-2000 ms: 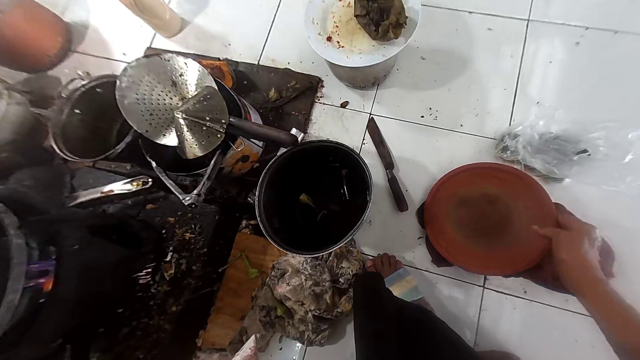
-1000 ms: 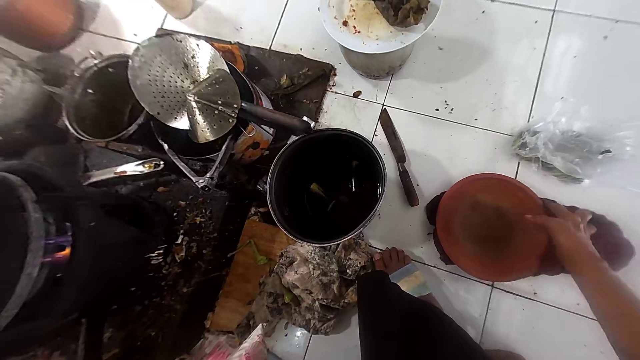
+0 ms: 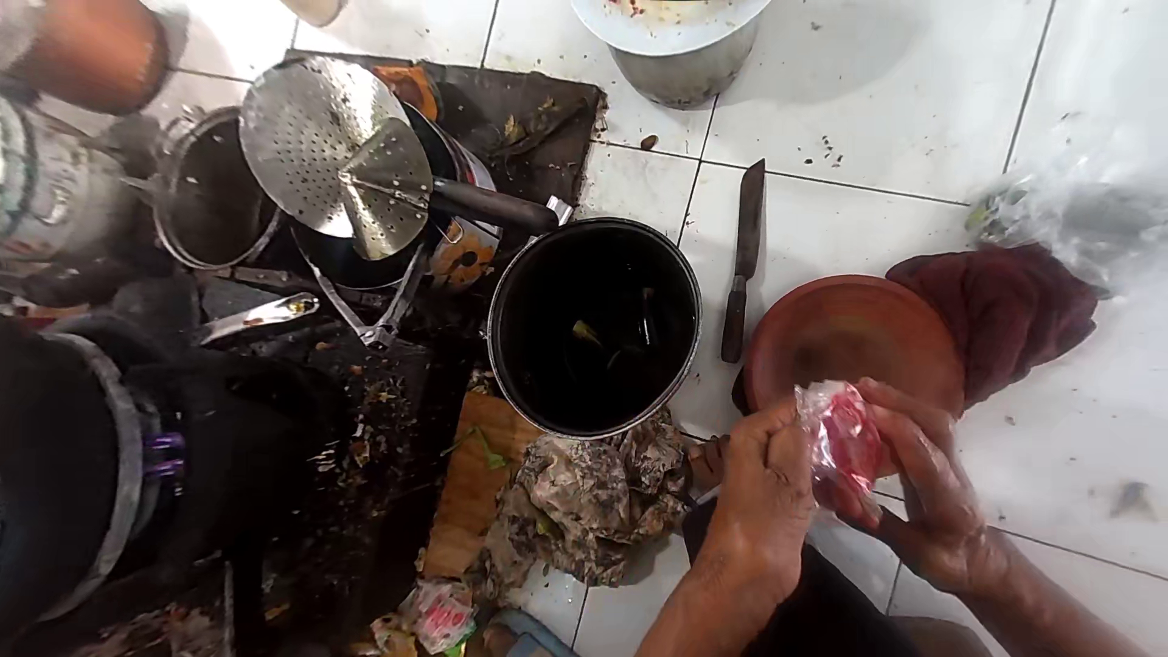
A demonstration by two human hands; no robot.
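Observation:
A small clear and red plastic packet point(image 3: 841, 438) is held up between my two hands, over the near part of a round clay dish point(image 3: 853, 333). My left hand point(image 3: 762, 493) pinches its left side, and my right hand point(image 3: 931, 493) has its fingers around the right side. What the packet contains cannot be told. A dark red cloth point(image 3: 999, 310) lies against the dish's right side. Left of the dish, a knife point(image 3: 745, 260) lies on the tiles. A black pot point(image 3: 593, 328) with dark contents stands left of the knife.
A perforated metal skimmer point(image 3: 319, 146) rests over a pot at the upper left. A stove burner with a purple flame point(image 3: 164, 456) is at far left. A crumpled stained cloth point(image 3: 584, 502) lies beside a wooden board point(image 3: 474, 484). A white bowl point(image 3: 675, 32) sits on a metal pot.
My right hand has left the clay dish's right edge. My left hand has come into view, and both hands now hold the packet. The dark red cloth shows beside the dish.

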